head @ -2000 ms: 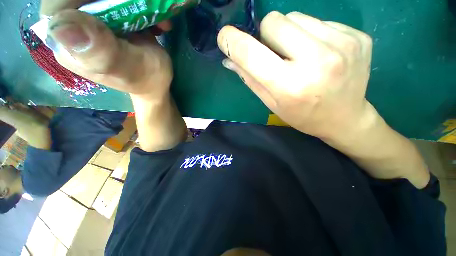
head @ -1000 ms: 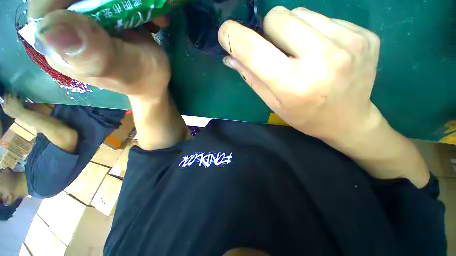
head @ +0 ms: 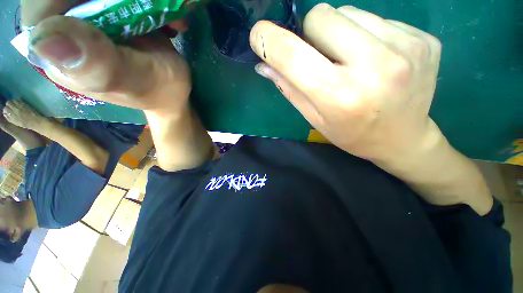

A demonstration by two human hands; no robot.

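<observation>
My left hand [head: 109, 68], at the upper left, is closed around a green-and-white tube [head: 135, 17] with printed characters. A pale end of the tube sticks out past my thumb, and its other end points right towards a black housing and is cut off or hidden at the top edge. My right hand [head: 355, 80] has its fingers curled with the fingertips on the near right side of the glossy black housing [head: 229, 34]. The housing lies on the green bench [head: 241, 103] and is partly cut off by the top edge.
A bundle of red wires with white ends [head: 83, 98] lies on the bench left of my left wrist, partly hidden. Yellow tape [head: 315, 136] marks the near bench edge. Another person [head: 63, 177] in dark clothing is at the left. Brown cartons [head: 114, 209] stand below.
My left hand and the tube have shifted slightly left and cover more of the red wires. My right hand has moved very little. The other person's arms have changed position.
</observation>
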